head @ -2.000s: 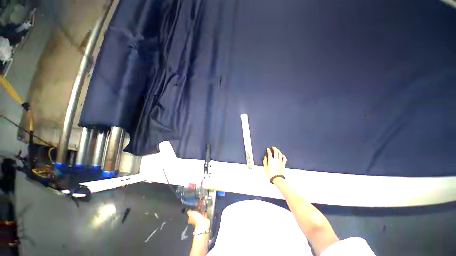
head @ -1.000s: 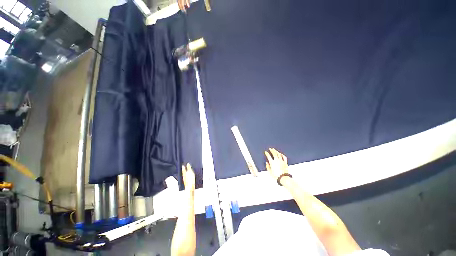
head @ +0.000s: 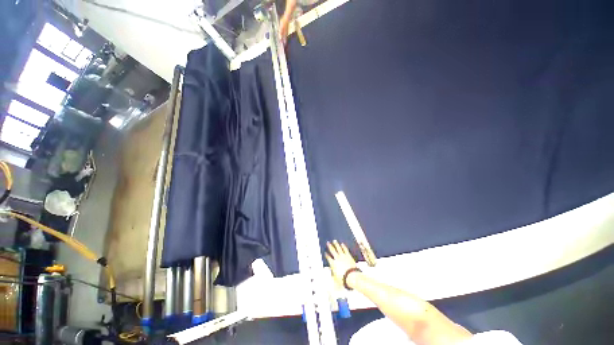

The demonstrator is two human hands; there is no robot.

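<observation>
Dark navy fabric covers the table up to its pale border. My right hand lies with spread fingers at the near fabric edge, between the long silver-white track and a short pale strip. It holds nothing visible. The track spans the table width, with blue blocks beside its near end. My left hand is not in the picture. Rumpled navy cloth lies left of the track.
Another person's arm reaches in at the far edge, near a second strip. Metal rollers with blue ends stand under the hanging cloth. A long metal bar is left of them. A yellow hose hangs at the left.
The view has shifted up and left. The cutter on the track has left its mid-track spot. My right hand has moved from right of the strip to its left. My left hand has gone out of view.
</observation>
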